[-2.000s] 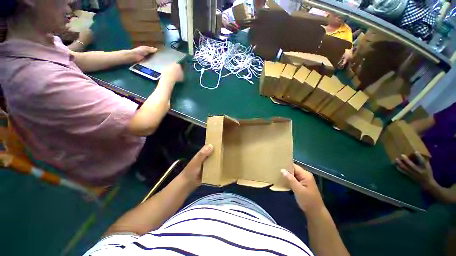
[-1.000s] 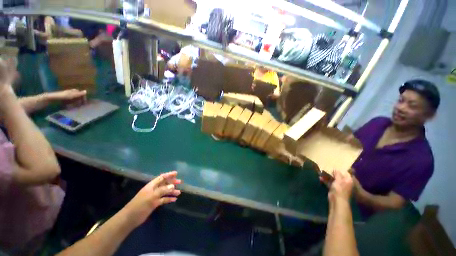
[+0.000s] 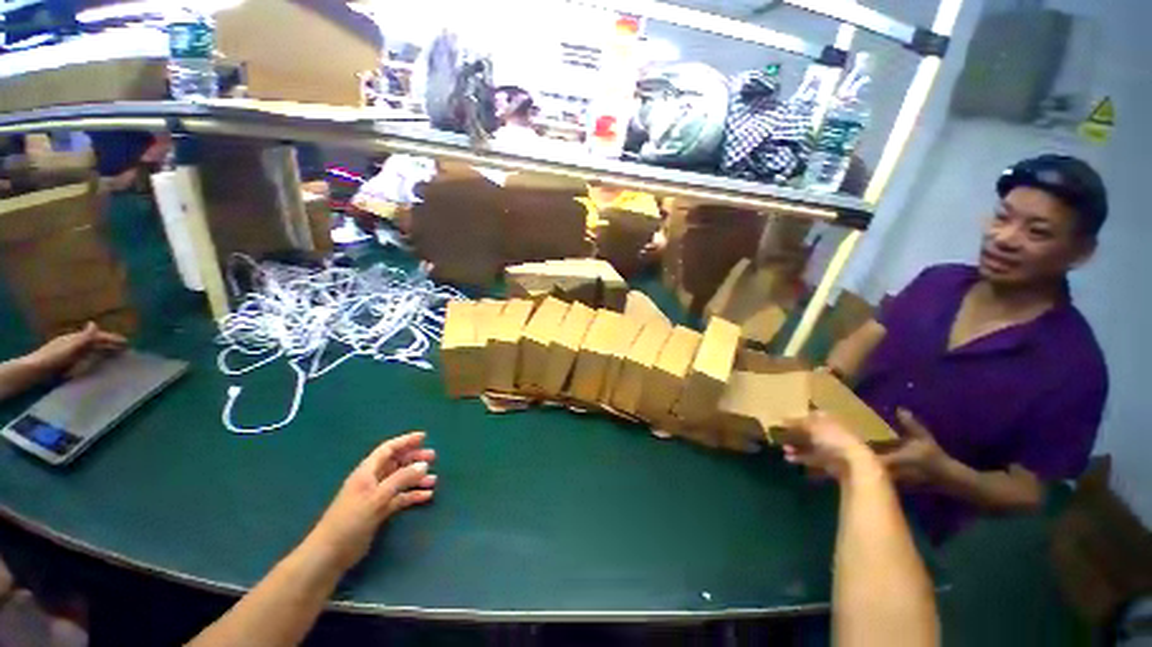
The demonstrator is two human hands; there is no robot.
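A row of nested open brown mailer boxes [image 3: 556, 355] stands on the green table in front of me. The open mailer box [image 3: 758, 397] at its right end has its panel spread to the right. My right hand [image 3: 834, 449] is at the near right edge of that panel, fingers closed on it; the fingertips are partly blurred. My left hand [image 3: 377, 490] is empty over the table, left of the row's near side, fingers apart.
A neighbour in purple [image 3: 992, 367] holds a brown box [image 3: 857, 411] close to my right hand. White cables [image 3: 322, 316] lie left of the row. A digital scale [image 3: 95, 402] is at far left, with another person's hand [image 3: 78, 348] beside it. A shelf [image 3: 505, 142] crosses above.
The open box left my lap area, went right in my right hand and now sits at the row's end. My left hand let go of it. The view turned right.
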